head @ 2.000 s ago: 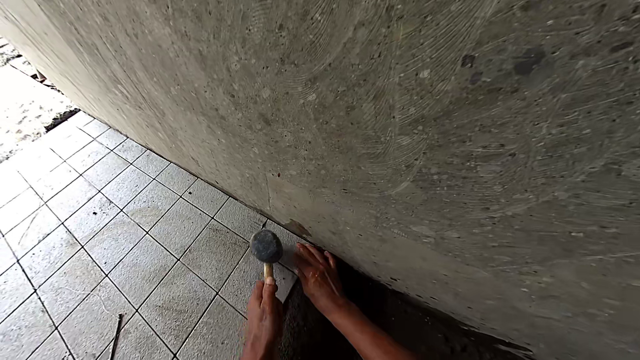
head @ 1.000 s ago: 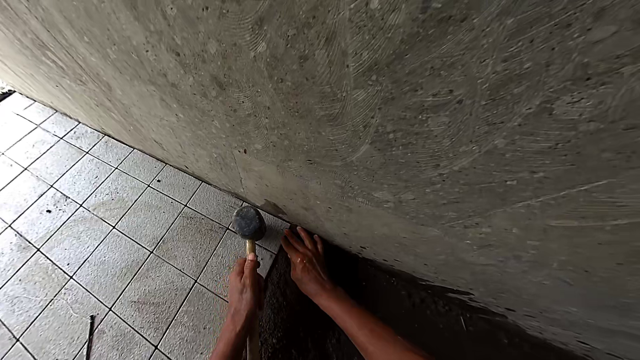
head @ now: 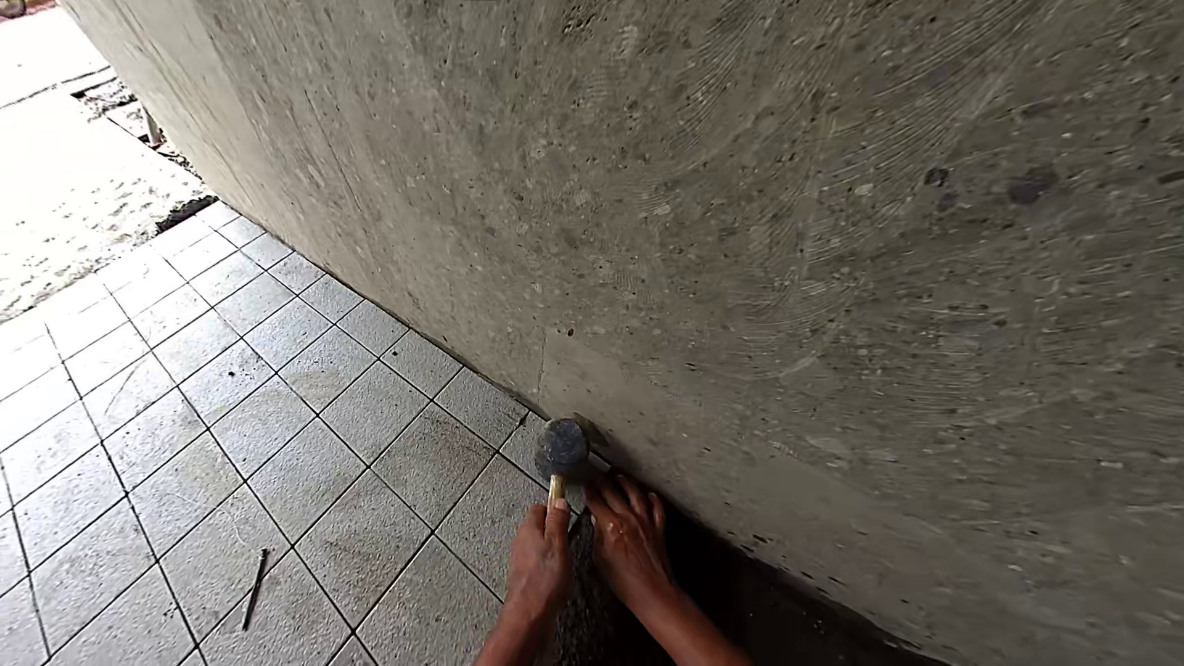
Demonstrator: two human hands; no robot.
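Observation:
My left hand (head: 541,555) is closed around the wooden handle of a mallet (head: 562,448) with a round dark head, probably rubber. The mallet's head is over the floor tiles at the foot of the wall. Just to the right, my right hand (head: 629,532) lies with its fingers spread at the edge of a floor tile (head: 580,495), close against the wall. The fingertips and the mallet's head partly hide that tile, and whether the head touches it I cannot tell.
A grey cement wall (head: 786,277) rises along the right. Square textured tiles (head: 370,412) cover the floor at left, with a thin dark rod, perhaps a nail (head: 254,589), on them. Dark bare ground (head: 768,601) borders the wall at lower right. Rough, bright ground (head: 83,203) lies beyond the tiles.
Both hands stay side by side near the tile edge, the left one holding the mallet throughout. The view has shifted, showing more bright ground at upper left than one second ago.

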